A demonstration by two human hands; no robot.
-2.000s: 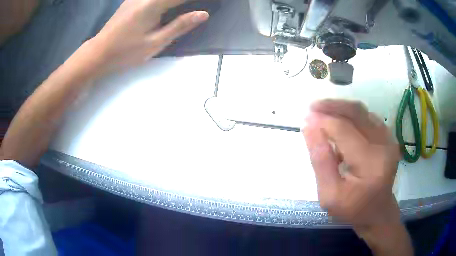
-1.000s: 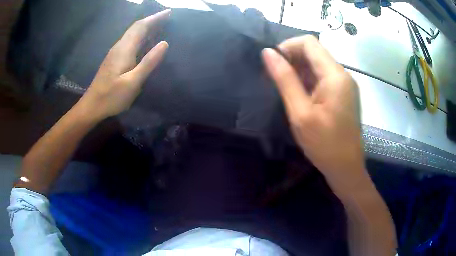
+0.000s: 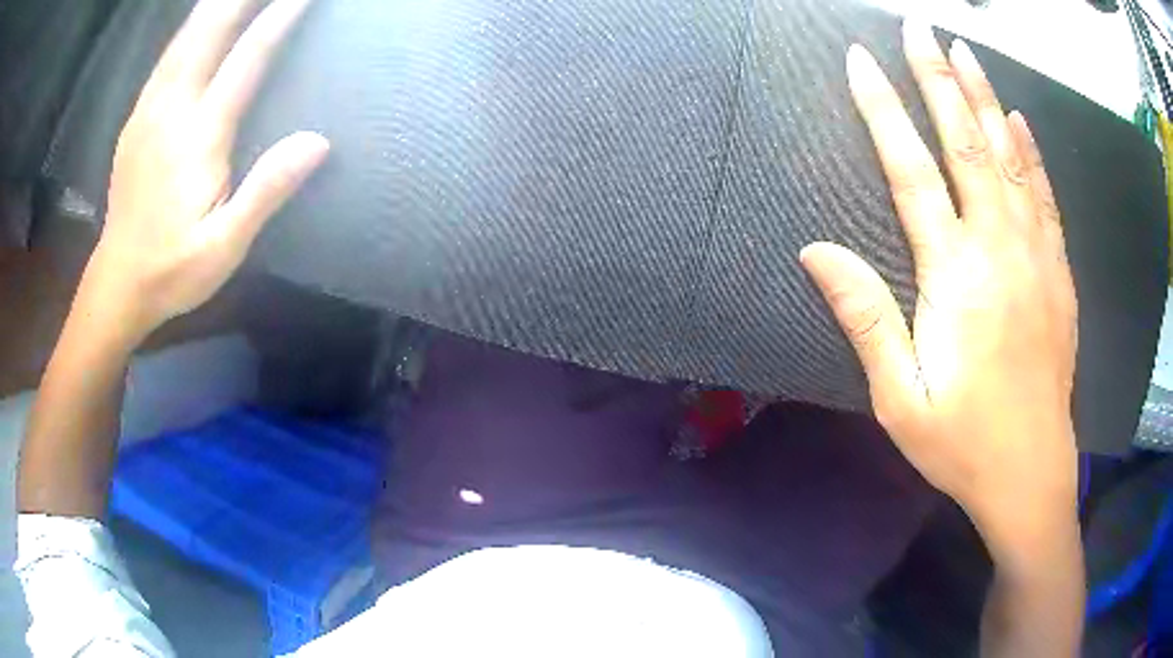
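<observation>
A dark fabric piece (image 3: 540, 180) with a fine ribbed look lies spread flat over the front of the table. A thin seam (image 3: 723, 180) crosses it from back to front, right of the middle. My left hand (image 3: 193, 193) lies on its left part with the fingers apart, cut off by the top edge. My right hand (image 3: 984, 283) lies flat on its right part, right of the seam, with the fingers spread. Neither hand grips the cloth. The sewing machine head is out of view.
A strip of the white table (image 3: 1074, 41) shows at the top right, with part of a yellow scissors handle (image 3: 1168, 167) at the right edge. A blue plastic crate or stool (image 3: 257, 495) stands below left. Purple-dark cloth (image 3: 553, 450) covers the lap area.
The view has moved down and closer. The dark cloth, blurred and bunched a second ago, now lies spread and smooth. My right hand has opened and moved right; my left hand has shifted left.
</observation>
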